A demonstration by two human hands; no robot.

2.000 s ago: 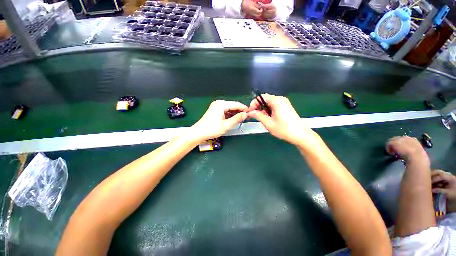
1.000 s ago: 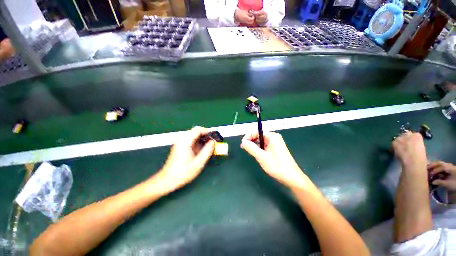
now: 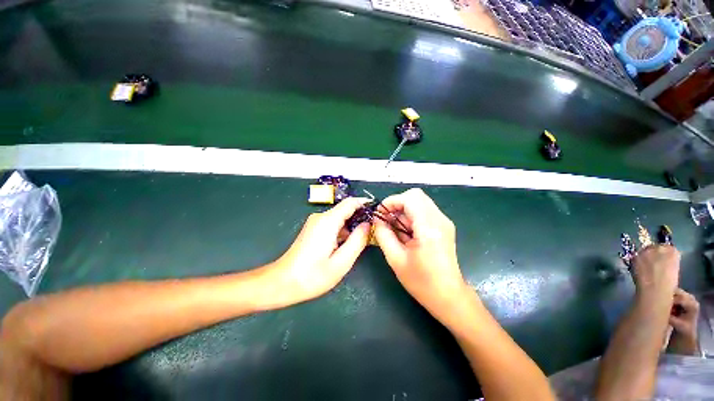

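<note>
My left hand holds a black device unit between thumb and fingers, just below the white strip. A bit of yellow shows under the unit between my hands. My right hand holds black tweezers, two prongs visible, with the tips at the unit. The fingers hide most of the unit. Another device unit with a white, yellow-edged battery lies just beyond my left hand, near the white strip.
Device units lie on the belt at left, centre and right. A thin pale strip lies by the centre one. A clear plastic bag is at left. A neighbour's hands work at right beside small parts. A blue fan stands beyond.
My hands have come together, the tweezers now at the unit. A unit with a battery now lies beyond my left hand. The view has tilted down.
</note>
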